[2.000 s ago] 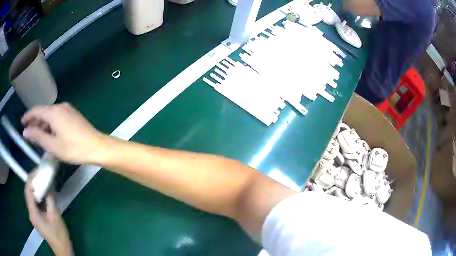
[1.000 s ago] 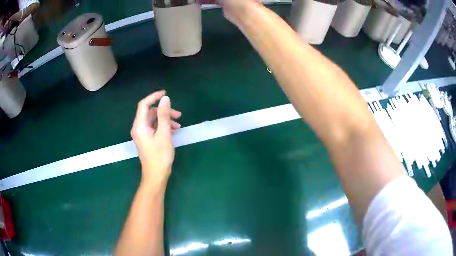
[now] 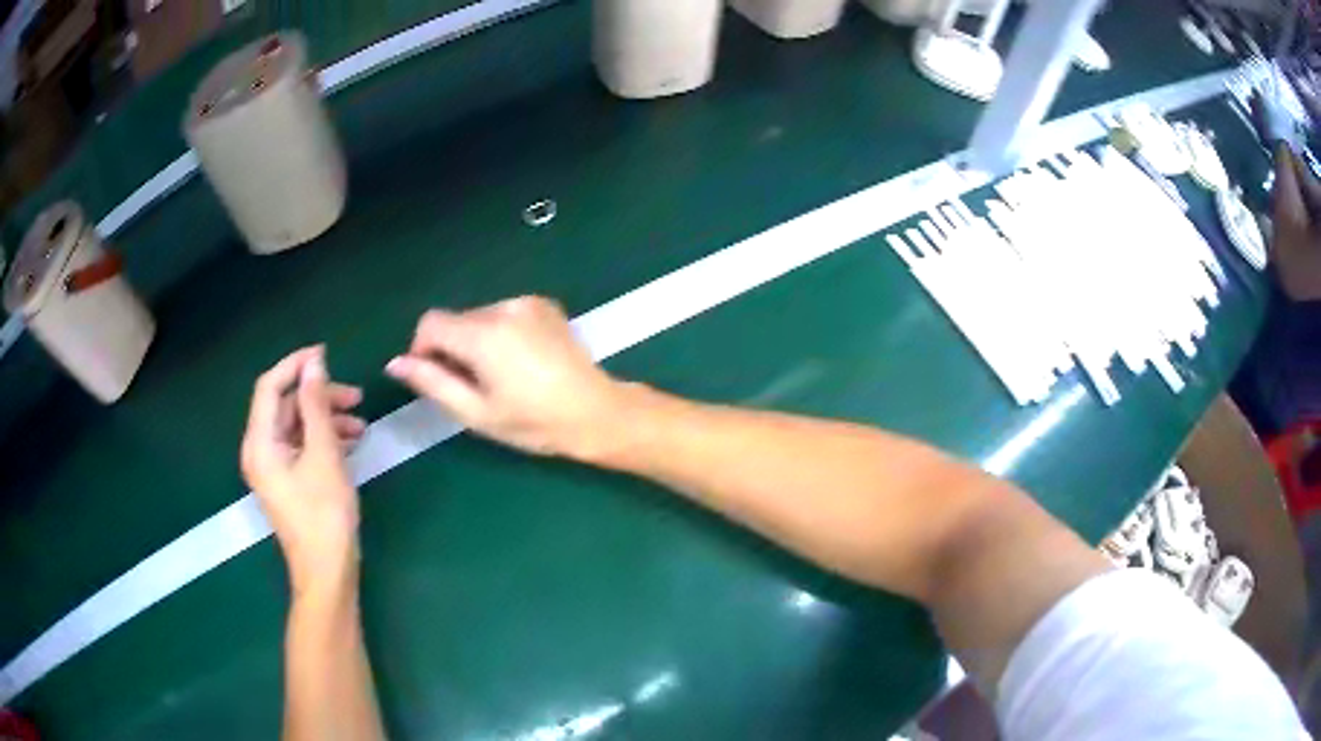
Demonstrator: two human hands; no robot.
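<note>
My left hand (image 3: 304, 471) is over the white stripe at the lower left, palm inward and fingers apart, with nothing visible in it. My right hand (image 3: 507, 377) is just right of it, fingers loosely curled and thumb apart from them; no object shows in it. Beyond them stand a beige closed tank (image 3: 271, 159) and, further left, a tilted-looking closed tank with a brown strap (image 3: 87, 311). Another beige tank (image 3: 656, 51) stands at the top, its upper end cut off. A small pale ring (image 3: 539, 213) lies on the green surface.
A pile of white tubes (image 3: 1072, 261) lies at the right beside a grey upright post (image 3: 1032, 87). A top with tubes (image 3: 959, 55) stands behind. A carton (image 3: 1260, 536) holding off-white tops (image 3: 1181, 528) is at lower right. Another person's arm (image 3: 1292, 232) shows at the right edge.
The view has swung since one second ago. My right hand has come back from the far tanks to beside my left hand. The top with tubes seen in my hands two seconds ago is no longer there.
</note>
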